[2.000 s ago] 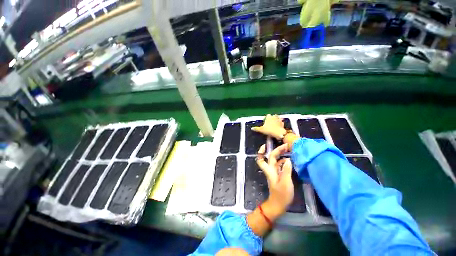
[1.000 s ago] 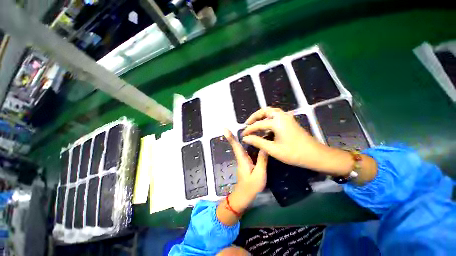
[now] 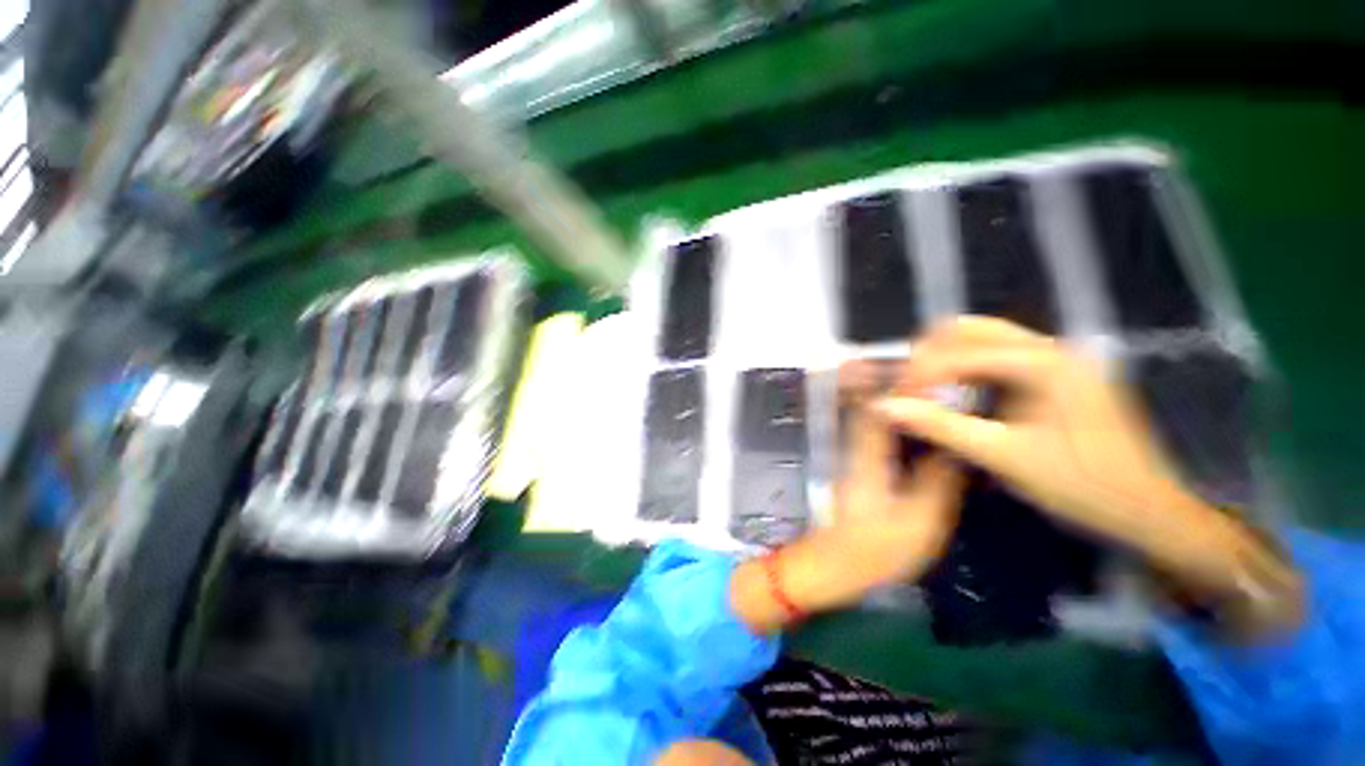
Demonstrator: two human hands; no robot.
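A black socket cover (image 3: 988, 576) is held tilted above the pale blister tray (image 3: 771, 292), its lower end sticking out over the tray's front edge. My left hand (image 3: 891, 501), red string on the wrist, is around the cover's upper end. My right hand (image 3: 1063, 427) is bent over the same end, thumb and fingers close together and meeting the left fingers. Blur and the fingers hide whether the right hand pinches anything small. Other black covers (image 3: 693, 299) lie in the tray's pockets; one back-row pocket is pale and empty.
A yellow sheet (image 3: 536, 412) and a pale sheet (image 3: 576, 434) lie left of the tray. Further left is a stack of filled trays (image 3: 392, 392). A pale post (image 3: 502, 165) rises behind the sheets. Everything lies on a green bench (image 3: 659, 180).
A second ago the same cover was held between my hands; since two seconds ago, a back-row pocket has become uncovered and empty. The view has swung and blurred, so the trays appear shifted.
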